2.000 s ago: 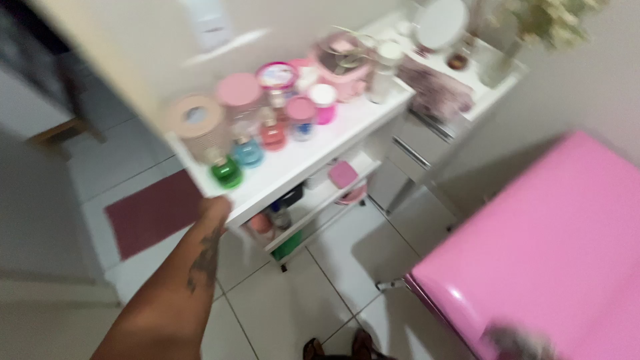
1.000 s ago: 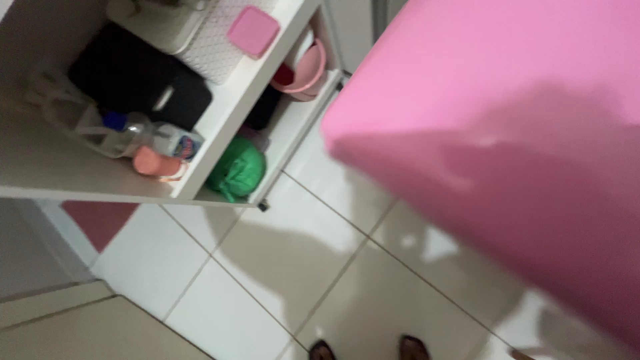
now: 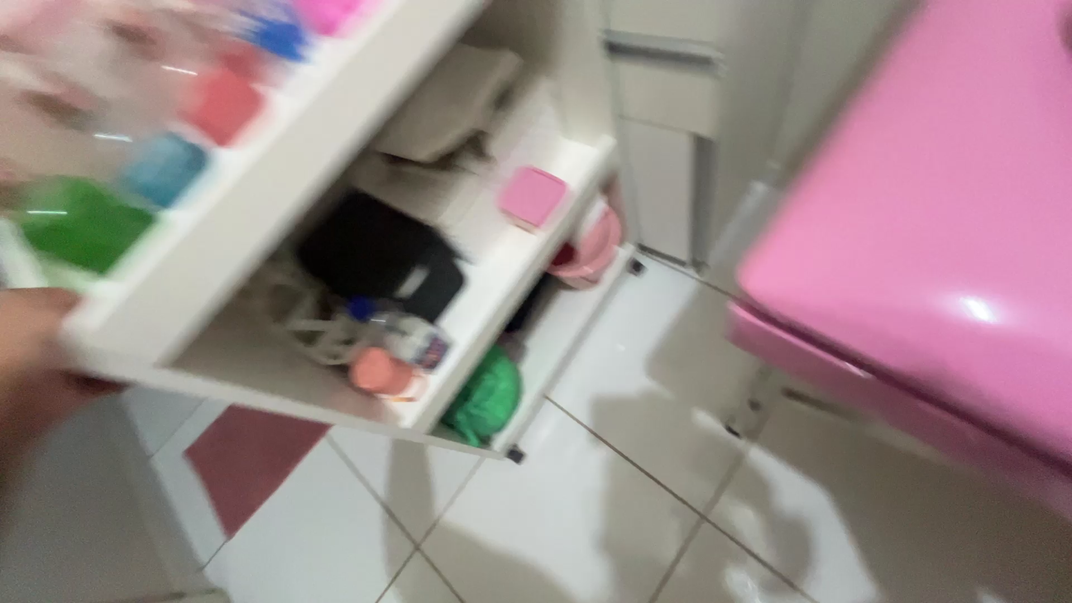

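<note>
My left hand (image 3: 38, 360), at the left edge, is on the near corner of a white wheeled shelf unit (image 3: 251, 193), its fingers around the corner of the top board. Blurred green (image 3: 84, 222), blue (image 3: 165, 170) and red (image 3: 222, 100) bottles stand on the top near it. On the shelf below lie a black case (image 3: 381, 251), a pink square box (image 3: 533, 197) and a bottle with an orange-pink cap (image 3: 381, 371). A green bag (image 3: 487, 394) and a pink basket (image 3: 595, 247) are on the lowest shelf. My right hand is out of view.
A pink padded bed or seat (image 3: 921, 251) fills the right side. Behind the shelf unit stands a white drawer cabinet (image 3: 662, 126) with metal handles. White tiled floor (image 3: 536, 519) runs between them, and a dark red mat (image 3: 255, 461) lies beyond the shelf unit's near side.
The view has swung down and closer to the shelf unit. My left hand, out of sight one second ago, shows again at the unit's corner, where it also was two seconds ago.
</note>
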